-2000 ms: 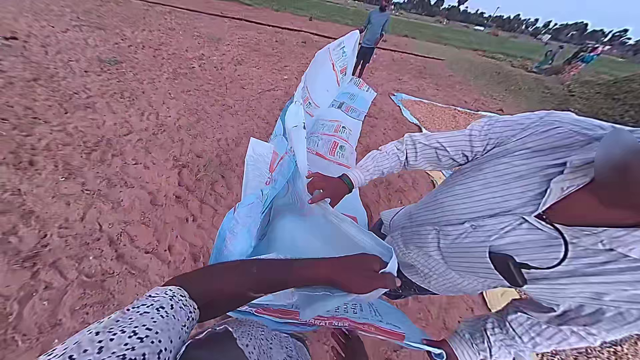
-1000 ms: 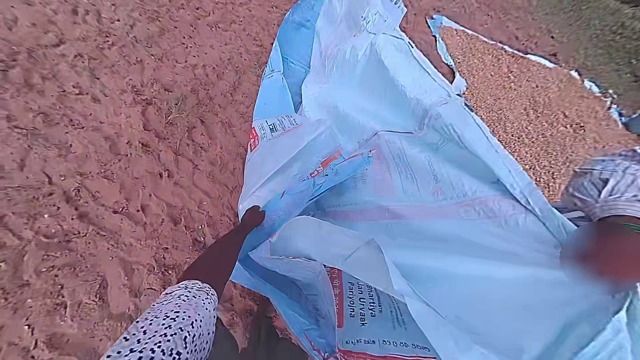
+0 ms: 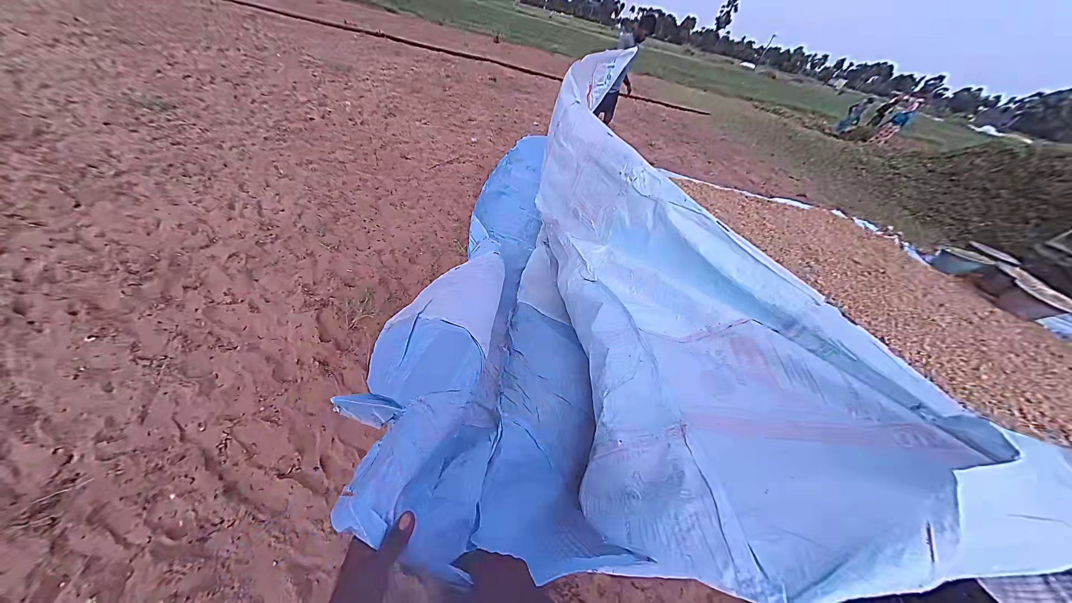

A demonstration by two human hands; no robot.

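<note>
A large pale blue and white sheet of joined woven plastic sacks (image 3: 636, 377) hangs in loose folds across the middle of the head view. At the bottom edge, my left hand (image 3: 377, 557) grips its near left edge, thumb on top. Beside it, my right hand (image 3: 501, 578) holds the near edge as well; its fingers are blurred and partly out of frame. A person (image 3: 624, 71) stands behind the sheet's raised far end, their hands mostly hidden. At the bottom right corner, a bit of checked or striped clothing shows under the sheet.
Reddish bare soil (image 3: 167, 293) lies to the left. On the right, brown produce like pods or grain (image 3: 904, 301) is spread on a light-edged sheet, with dark containers (image 3: 1013, 280) beyond. A long dark pipe or hose (image 3: 402, 40) crosses behind; several people (image 3: 883, 117) are far off.
The sheet, spread wide a second ago, now rises in long folds toward the far person. My right hand has come into view by my left. The co-worker in the striped shirt has mostly left view.
</note>
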